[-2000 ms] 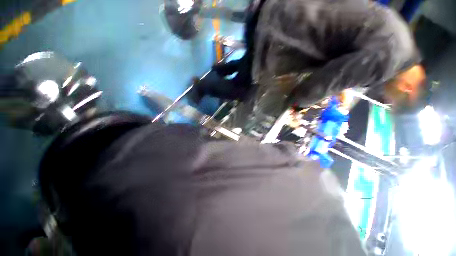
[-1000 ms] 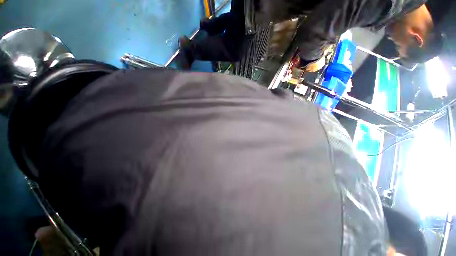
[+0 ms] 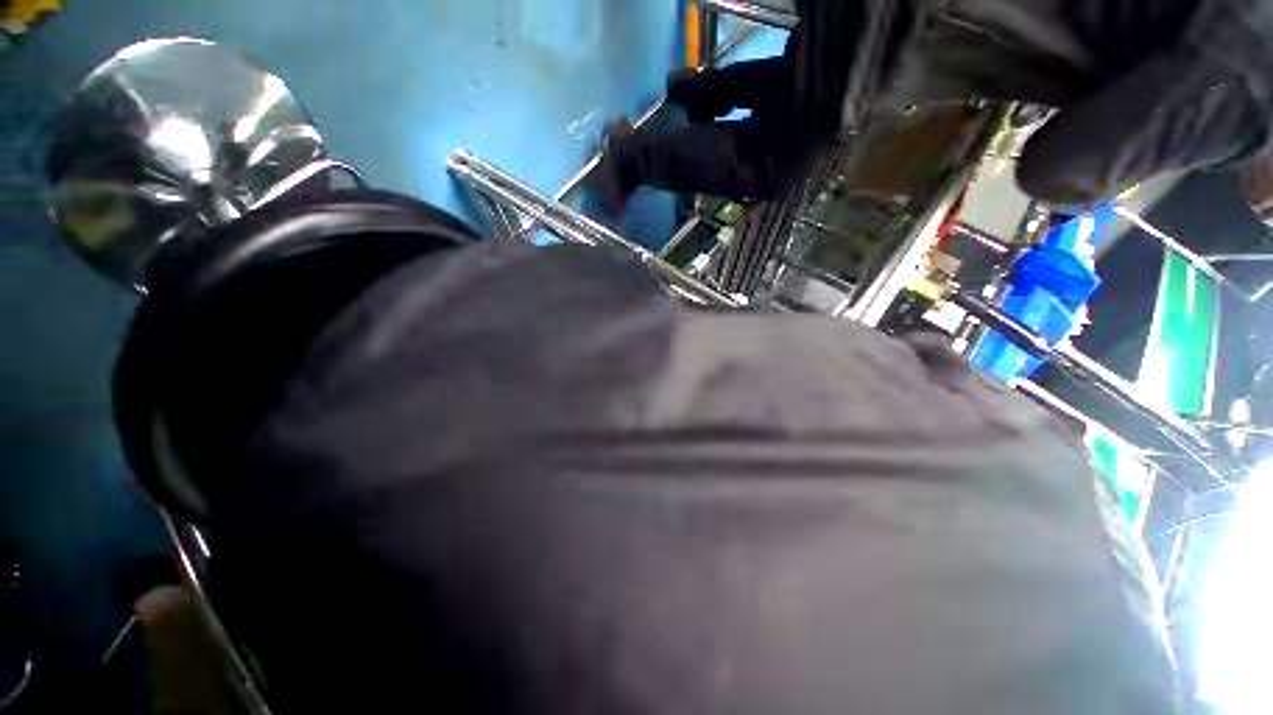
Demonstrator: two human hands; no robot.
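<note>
The view is tilted sideways. A person's back in a dark grey jacket (image 3: 726, 517) fills the middle and bottom, nearest in front of me. A round shiny metal stool (image 3: 189, 147) stands at the upper left beside this person's dark lower clothing. Neither my left hand nor my right hand can be made out. A small blurred skin-toned patch shows at the bottom left; I cannot tell what it is or whose.
Another person in dark clothing (image 3: 963, 70) is at the upper right, beside the metal-framed line. Blue bins (image 3: 1040, 293) stand along the line. Green panels (image 3: 1184, 333) and a bright light (image 3: 1242, 601) are at the right. Blue floor (image 3: 419, 70) shows at the top.
The picture is sharper than two seconds ago. Since one second ago, the stool, the blue bins and the other person have shifted right in view, and that person's head has left the frame.
</note>
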